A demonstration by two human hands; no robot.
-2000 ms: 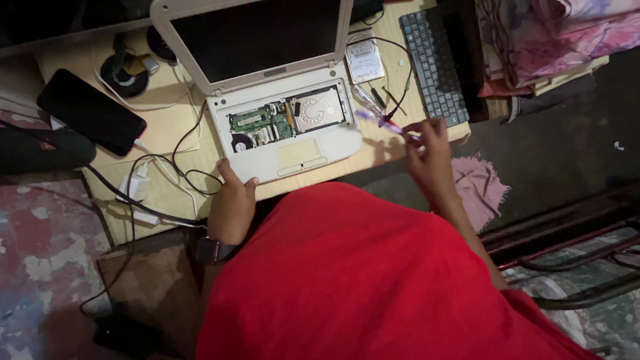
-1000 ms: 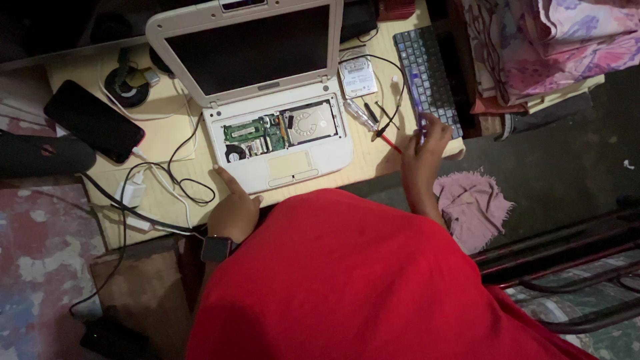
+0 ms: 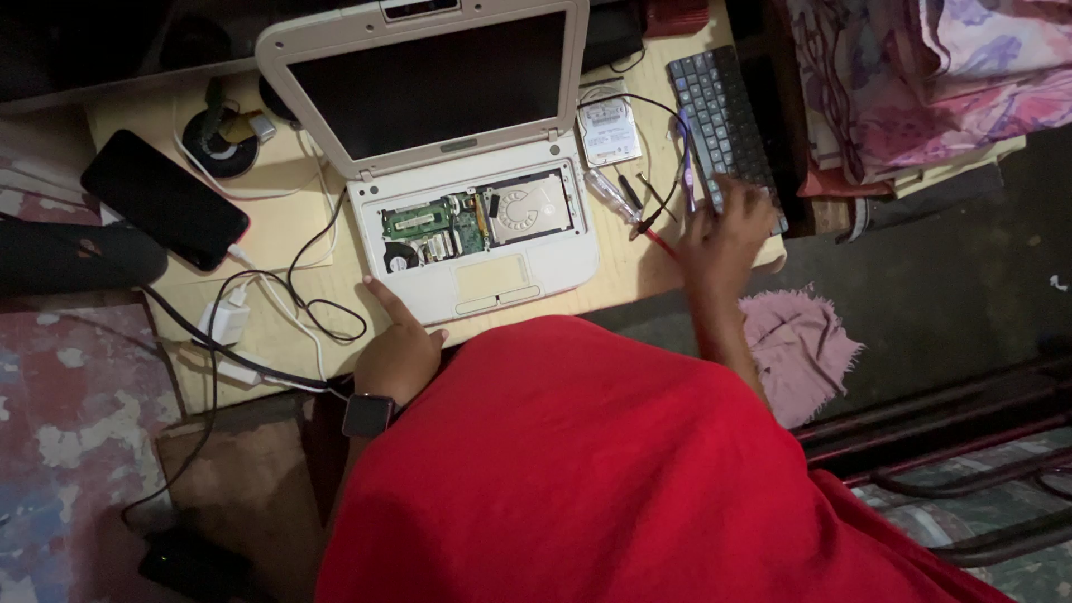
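Note:
A white laptop stands with its lid up and its keyboard area uncovered, showing a green circuit board, a small fan and a hard drive in its bay. My left hand, with a watch on the wrist, rests its index finger at the laptop's front left corner. My right hand is over the lower end of a black keyboard, fingers bent; whether it grips anything is unclear. Beside it lie a purple tool, a clear-handled screwdriver and a red rod running toward the hand.
A second hard drive lies right of the laptop. On the left are a black phone, a white charger, tangled cables and a black roll. Folded cloths are piled at right; a pink cloth is beyond the table edge.
Two seconds ago my right hand held the purple tool up near the laptop's right side. It has moved right to the keyboard, and the tool now lies along the keyboard's left edge.

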